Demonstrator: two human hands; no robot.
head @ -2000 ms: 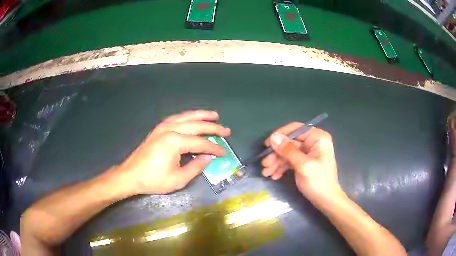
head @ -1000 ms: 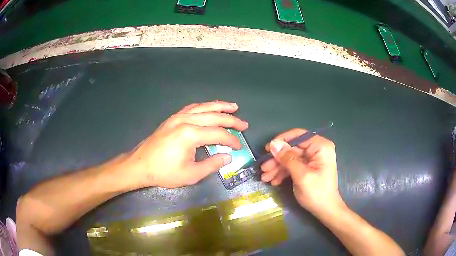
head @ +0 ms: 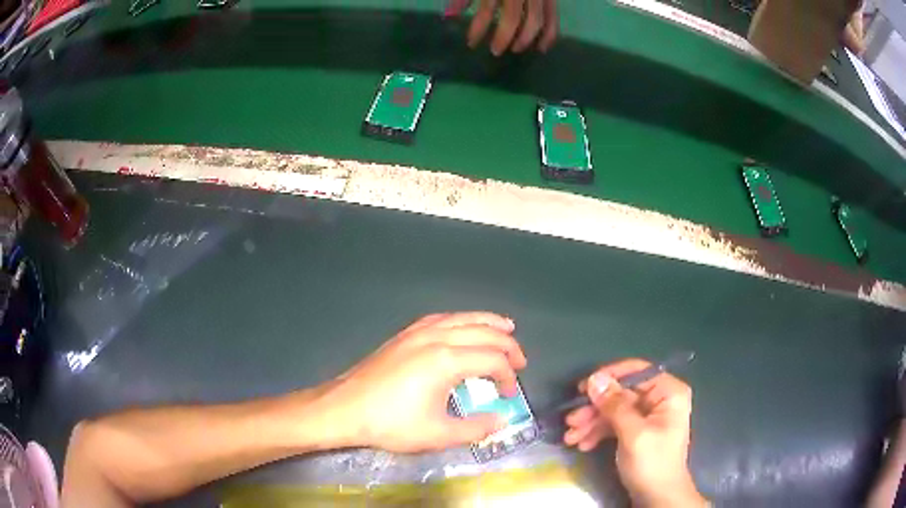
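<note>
A phone assembly (head: 509,413) with a green board and black end lies on the dark green mat, tilted a little. My left hand (head: 437,382) lies over its left and far sides, fingers and thumb holding it. My right hand (head: 636,417) is to the right of it and holds dark tweezers (head: 636,380) like a pen. The tweezers point left toward the phone's near end; whether the tips touch it is too blurred to tell. Amber tape strips (head: 417,495) on a clear backing sheet lie nearest me, cut off by the bottom edge.
A worn pale edge strip (head: 447,195) separates the mat from the green conveyor belt (head: 676,149). Several phones, including one phone (head: 565,141), lie on the belt. Another person's hand (head: 514,24) is over the belt's far side. A red container (head: 58,198) stands at the left.
The view has tipped up, so the phone, both hands and tape sit lower in the picture. More of the belt and another person's hand now show. Both hands keep their holds.
</note>
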